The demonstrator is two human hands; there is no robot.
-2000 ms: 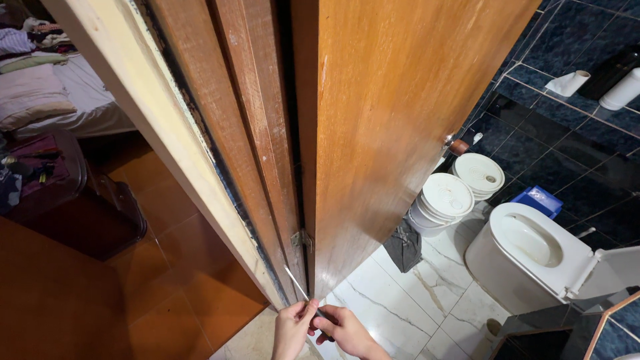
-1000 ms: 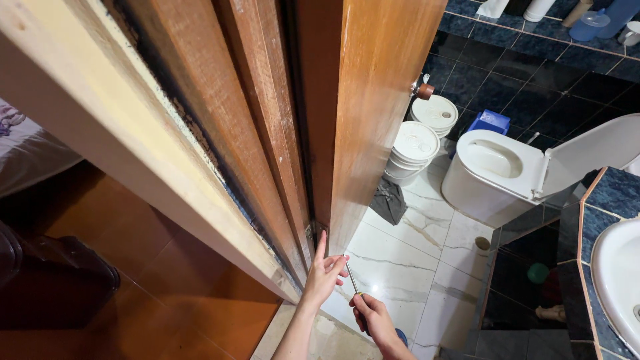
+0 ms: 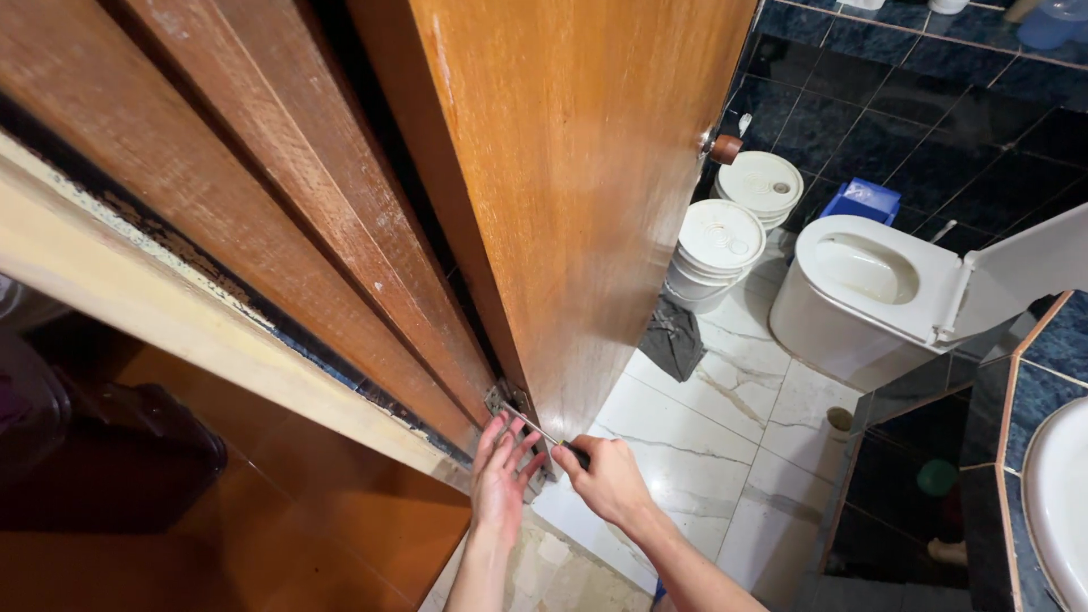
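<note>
My right hand (image 3: 605, 476) grips the dark handle of a screwdriver (image 3: 534, 424), whose thin metal shaft points up and left to a metal hinge (image 3: 501, 399) low in the gap between the wooden door (image 3: 586, 195) and the wooden door frame (image 3: 340, 212). Just below the hinge is my left hand (image 3: 503, 459), palm up with its fingers apart, near the shaft. Whether its fingertips touch the shaft or the frame cannot be told. The exact contact of the screwdriver's tip with the hinge is too small to make out.
Beyond the door stand lidded white buckets (image 3: 721, 236), a dark cloth or bag (image 3: 673, 338) on the marble-look floor and a white toilet (image 3: 858, 280). A round wooden doorknob (image 3: 727, 150) juts from the door. At right is a sink (image 3: 1058, 501); a dark piece of furniture (image 3: 110, 450) stands at left.
The screwdriver, pointing up near my left fingers a second ago, now reaches the hinge. My left hand has gone from a raised forefinger by the door edge to spread fingers below the hinge.
</note>
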